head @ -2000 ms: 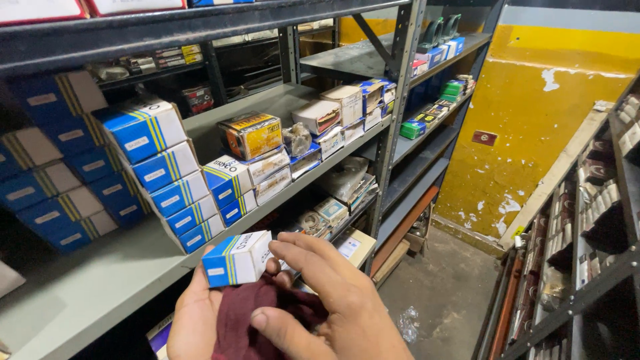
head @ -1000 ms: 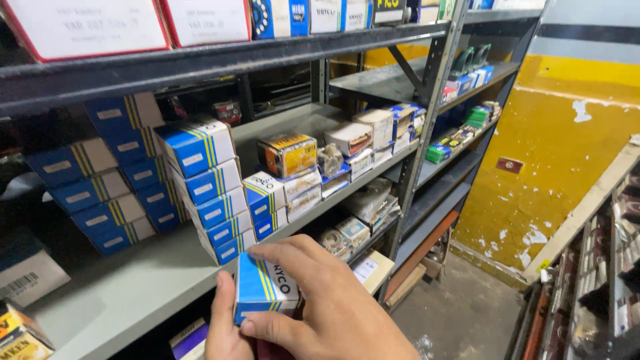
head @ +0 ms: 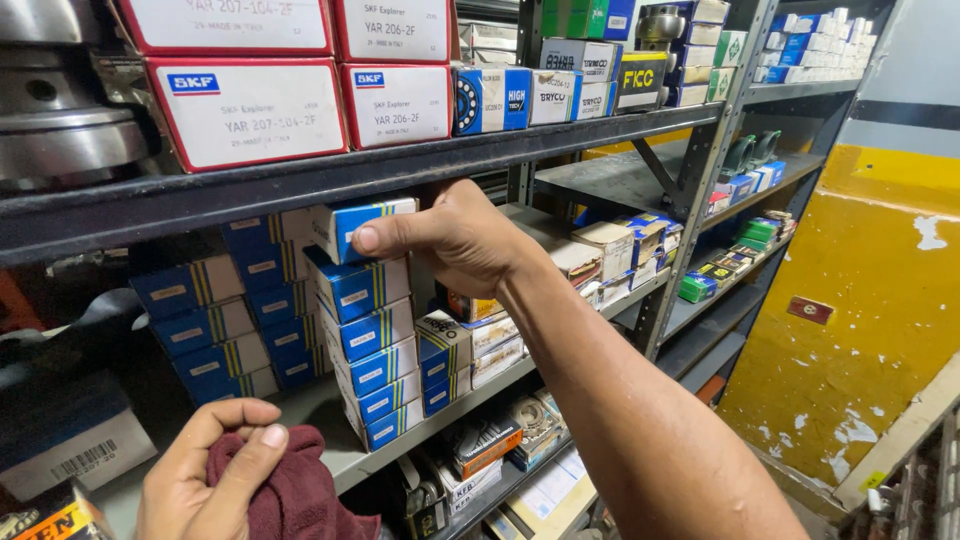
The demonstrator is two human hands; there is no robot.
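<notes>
My right hand (head: 465, 232) reaches in under the upper shelf and grips a blue and white cardboard bearing box (head: 364, 225) with yellow stripes, thumb on its front face. That box is at the top of a stack of similar boxes (head: 375, 330) near the front edge of the grey metal shelf; whether its whole weight rests there cannot be told. Lower left, my left hand (head: 217, 465) holds a bunched maroon cloth (head: 296, 480) between thumb and fingers. Behind and left of the stack stand more columns of the same boxes (head: 199, 322). Part of my right fingers is hidden behind the held box.
Red and white SKF boxes (head: 251, 112) and a metal bearing part (head: 67, 112) sit above the dark upper shelf edge (head: 375, 165). Bryco boxes (head: 444, 345) stand right of the stack. Orange and black bearing boxes (head: 480, 442) lie lower. A perforated shelf post (head: 694, 240) rises at right.
My right hand has moved from beside my left hand to the top of the stack, with the box in it. My left hand now holds only the cloth. The view has shifted.
</notes>
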